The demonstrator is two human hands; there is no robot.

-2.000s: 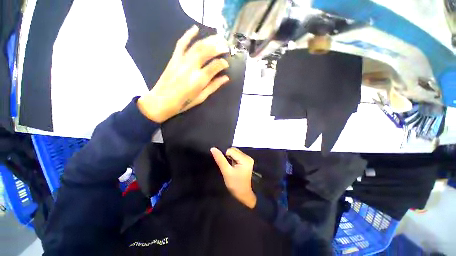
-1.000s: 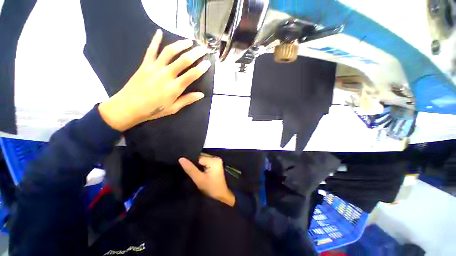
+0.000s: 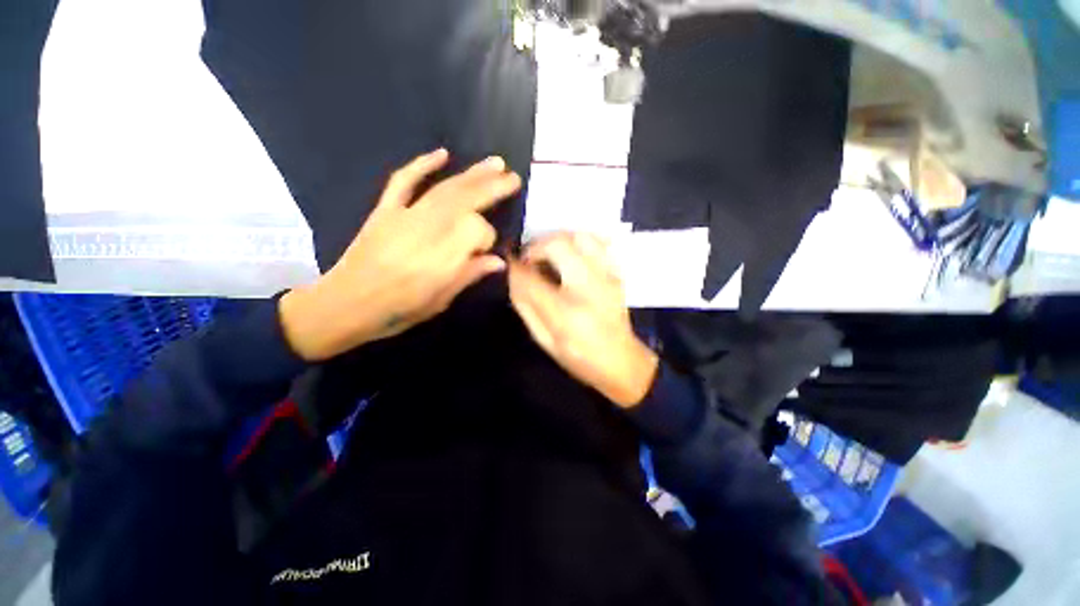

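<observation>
A large black cut panel (image 3: 355,107) lies on the white table, its right edge running up to the machine's foot area at the top. My left hand (image 3: 415,255) rests on the panel near the table's front edge, fingers bent and fingertips at its right edge. My right hand (image 3: 578,310) is beside it, thumb and fingertips close together at the same edge; it is blurred, and the fingertips seem to pinch the cloth. Small black cut panels (image 3: 740,130) with pointed tails lie right of the needle area. The needle is not clear.
The white and blue sewing machine (image 3: 983,71) fills the top right. Snips and small tools (image 3: 983,237) lie at the table's right. A long black strip (image 3: 24,142) is at far left. Blue crates stand below, left (image 3: 107,343) and right (image 3: 835,474). A printed scale (image 3: 178,243) marks the table.
My left hand has moved back from beside the presser foot toward the table's front edge. My right hand has come up to meet it at the panel's edge. The view has shifted.
</observation>
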